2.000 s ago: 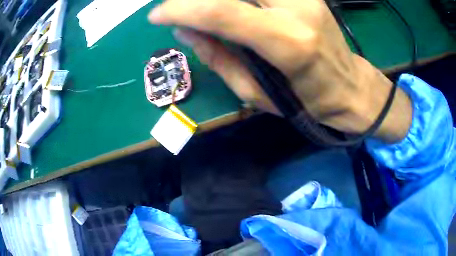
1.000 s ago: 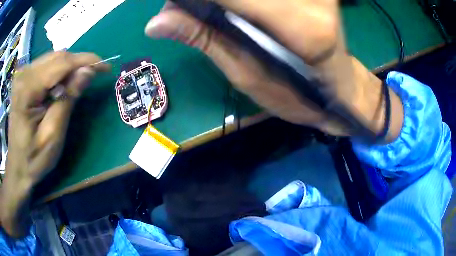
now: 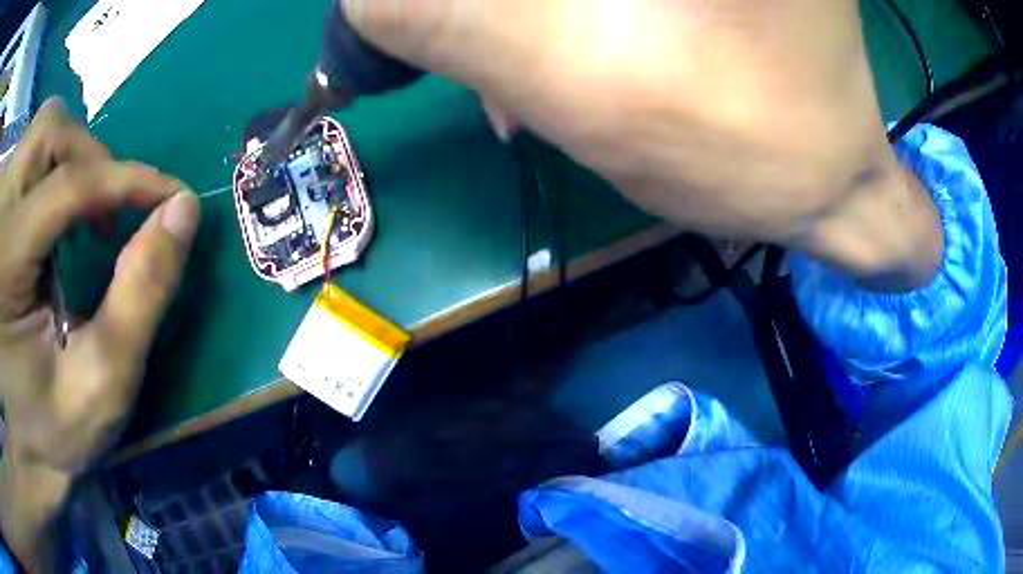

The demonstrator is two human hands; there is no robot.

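The pink watch housing [image 3: 355, 241] lies open side up on the green mat, its circuit board [image 3: 311, 196] showing. The white battery [image 3: 337, 361] with a yellow tape edge hangs by thin leads over the bench edge. My right hand [image 3: 662, 101] holds the soldering iron [image 3: 365, 56]; its tip reaches the upper left of the housing, contact unclear. My left hand [image 3: 107, 258] pinches thin solder wire [image 3: 215, 193] between thumb and index finger, its end at the housing's left side. A metal tool [image 3: 58, 303], likely tweezers, sits in the same hand, mostly hidden.
A white paper sheet [image 3: 118, 45] lies at the upper left, beside part of a white tray [image 3: 20, 79]. Black cables [image 3: 914, 51] lie at the upper right, others hang over the wood-coloured bench edge [image 3: 471, 305]. A small labelled white piece [image 3: 141, 536] shows below the bench.
My left hand has come in from the left with the solder wire, towards the housing. My right hand has brought the iron's tip down to the board. The housing appears further left in view.
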